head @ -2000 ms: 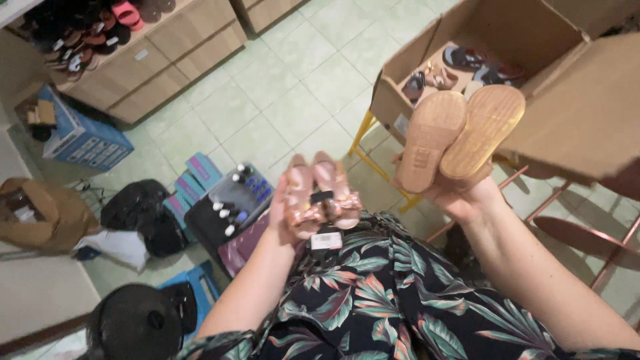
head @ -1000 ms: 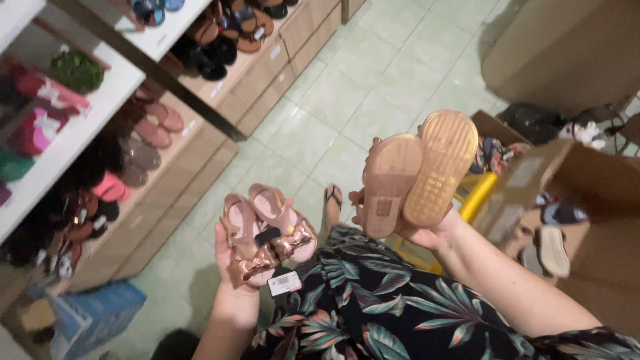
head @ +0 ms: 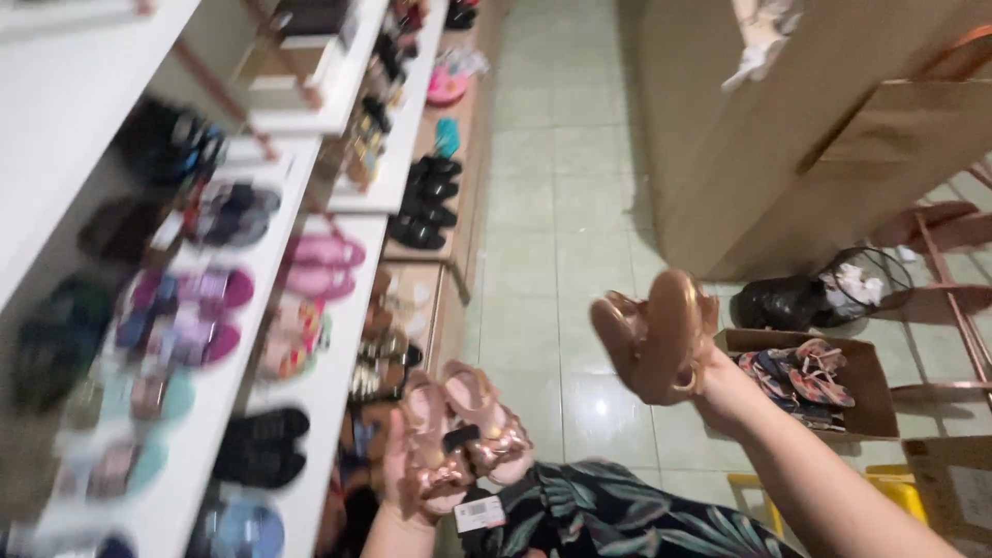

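Note:
A pair of rose-gold children's sandals [head: 473, 434], joined by a black tie and bearing a tag [head: 480, 514] with writing, rests in my left hand [head: 403, 480], its fingers along their left side. Another pair of metallic sandals [head: 659, 341] is gripped by my right hand [head: 717, 384], soles turned toward the camera, blurred. The two pairs are apart, the right one higher in view over the tiled floor. Most of the right hand's fingers are hidden behind the sandals.
White shelves [head: 310, 364] with many shoes run along the left, above wooden cabinets [head: 457, 310]. A large cardboard box [head: 697, 170] stands upper right; below it are a black bag [head: 779, 304], an open box [head: 876, 372] of sandals and a yellow stool [head: 895, 488].
The view has swung strongly toward the shelves. My right hand has tilted its sandals, whose soles faced the camera more flatly before. Both hands keep their pairs.

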